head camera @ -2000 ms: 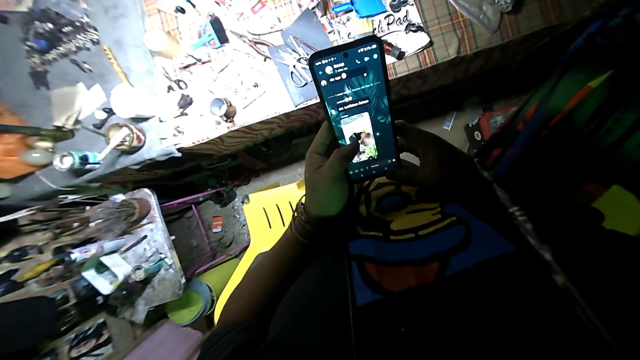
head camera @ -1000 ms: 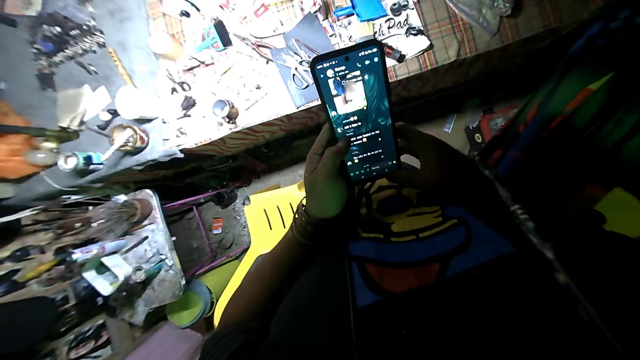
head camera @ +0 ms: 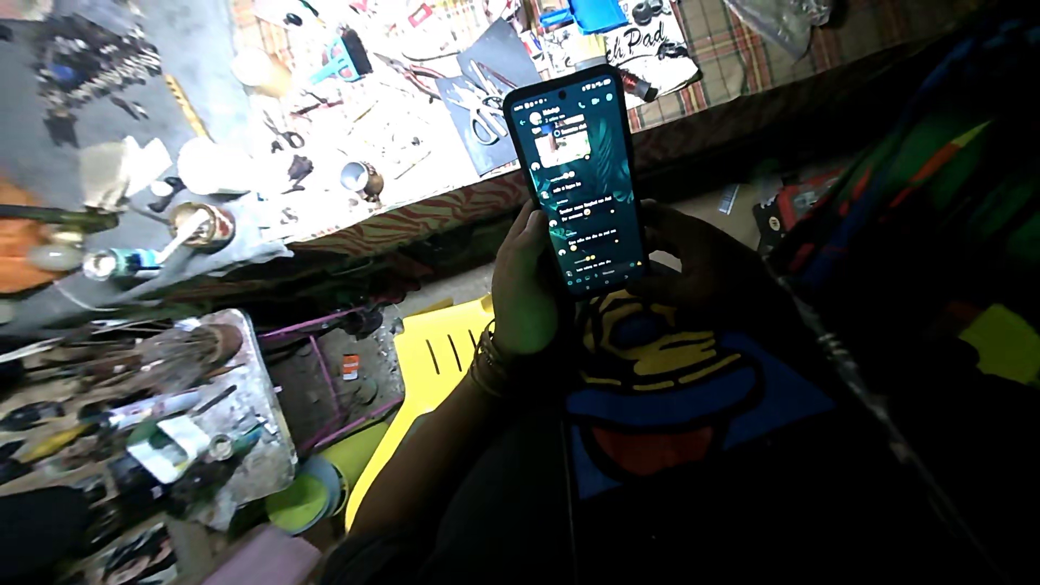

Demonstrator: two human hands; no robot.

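A smartphone [head camera: 581, 191] with a lit chat screen stands tilted toward me in the middle of the view. My left hand [head camera: 524, 284] is closed around its left side, the thumb on the left edge near the screen. Close against the phone's lower right edge is my right hand [head camera: 691, 252], dark and partly lost in shadow; its fingers touch or nearly touch the case. Behind the phone, scissors [head camera: 486, 118] lie on a dark sheet on the brightly lit worktop.
Pliers [head camera: 414, 75], a small metal cup [head camera: 357, 177] and a tin [head camera: 203, 226] stand or lie on the cluttered worktop [head camera: 422, 175]. A yellow plastic chair [head camera: 439, 345] is beside my left forearm. Lower left, a littered tray table [head camera: 272, 422] stands near a green bucket [head camera: 299, 500].
The chat on the phone's screen has scrolled, and the picture in it now sits near the top. My left thumb has moved from over the screen to the phone's left edge.
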